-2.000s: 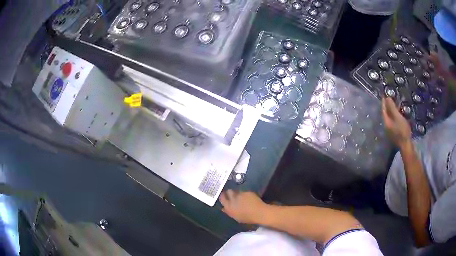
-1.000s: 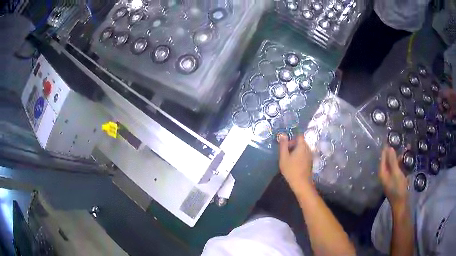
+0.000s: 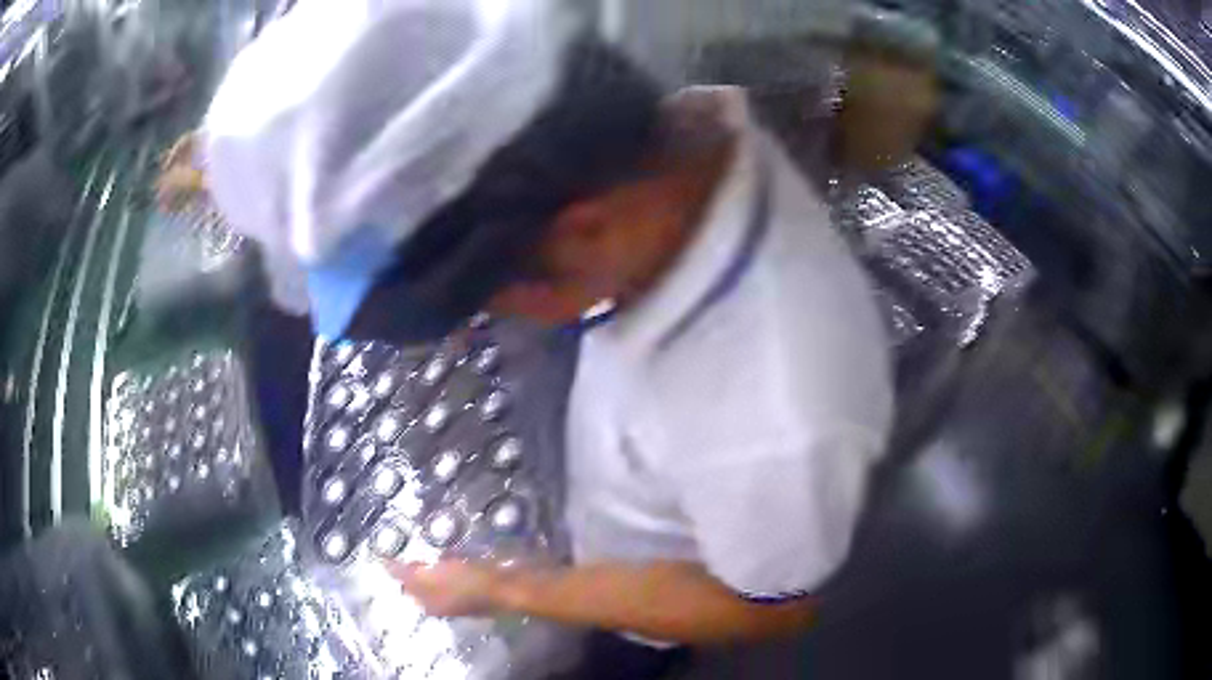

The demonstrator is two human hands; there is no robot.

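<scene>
Neither of my hands is in view. Nearest in front is a clear tray with rows of small round parts with bright centres. Another person's bare hand is at its lower edge. A shiny clear tray lies below it, partly cut off by the bottom edge; glare hides its pockets. A clear tray with some round parts is at the lower left. A further tray with rows of parts lies behind it. The picture is blurred.
A person in a white shirt and white cap fills the middle, leaning over the tray. Metal rails run along the left. More shiny trays stand at the upper right. Part of another person's hand shows at the far upper left.
The view has swung to the right and up. The white control box and my hand have left the picture. The person with the tray is now in the middle.
</scene>
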